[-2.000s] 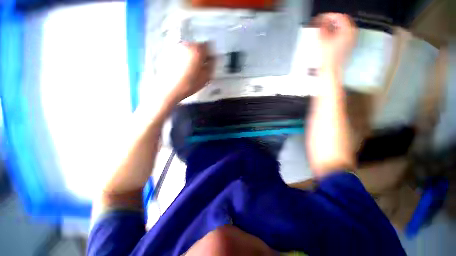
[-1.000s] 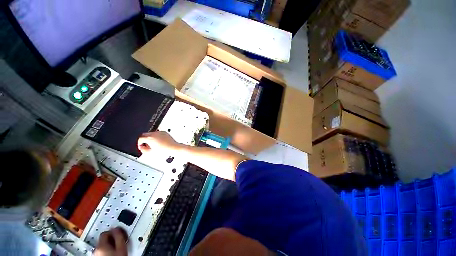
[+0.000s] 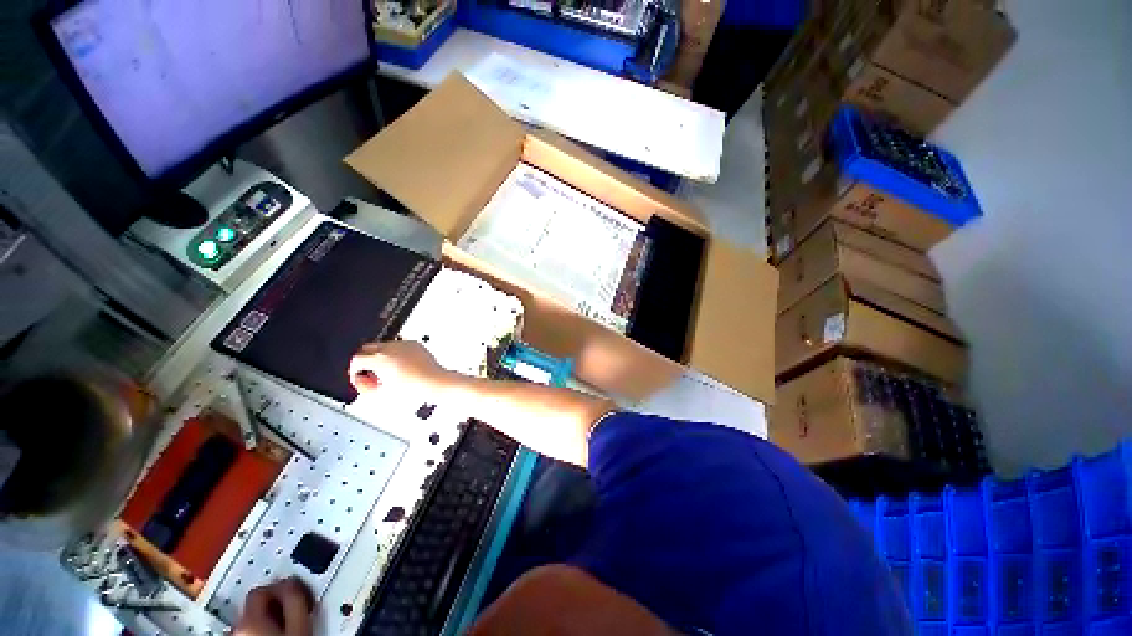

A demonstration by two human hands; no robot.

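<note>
My right hand rests with curled fingers at the near edge of a black printed pad; nothing shows in it. My left hand is small, dark and partly cut off by the bottom edge, and its fingers are unclear. Just above it, a small black part lies on the perforated plate, apart from the hand. An orange-red fixture with a black row in it stands left of that part.
A round blurred machine head hangs at the left. The keyboard runs along the bench edge. An open carton stands beyond my right arm. A monitor and a control box with green lights are behind. Blue bins stand at lower right.
Since two seconds ago, the view has swung from the blue tray to the carton side. Over the last second, the view shifts slightly; my right hand stays by the pad and my left stays near the black part.
</note>
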